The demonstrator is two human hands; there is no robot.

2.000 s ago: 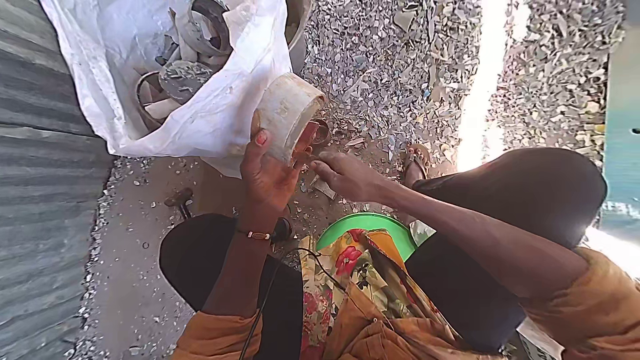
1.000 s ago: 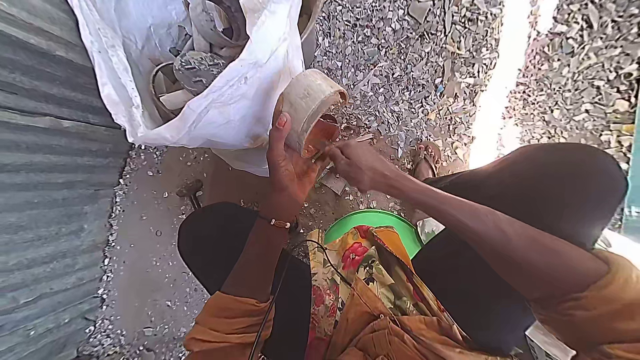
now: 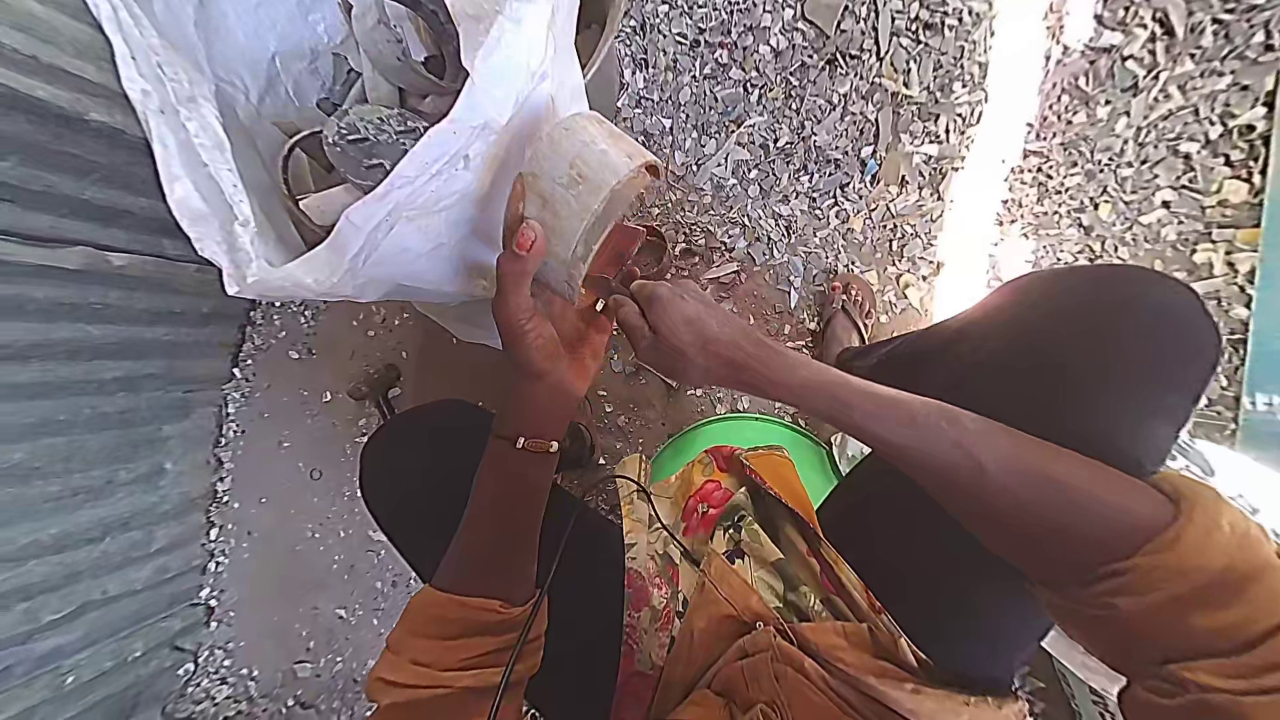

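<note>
My left hand [image 3: 548, 320] holds a short, wide, off-white ring-shaped piece [image 3: 585, 185], its thumb on the outer wall. The piece is tilted, and a reddish-brown inner part [image 3: 615, 250] shows at its lower right edge. My right hand [image 3: 685, 330] is closed at that lower edge, its fingers around a small, thin object that is mostly hidden; I cannot tell what it is. Both hands are close together over the ground, just right of a white plastic sack [image 3: 400, 240].
The sack holds rings and broken pieces [image 3: 370, 145]. Corrugated metal sheeting [image 3: 100, 400] stands at the left. Chips and shards [image 3: 790, 110] cover the ground ahead. A green plastic rim [image 3: 750, 430] shows between my knees, and a hammer-like tool [image 3: 378, 385] lies near my left knee.
The view has shifted slightly. Both hands stay together at the off-white piece, which remains in my left hand.
</note>
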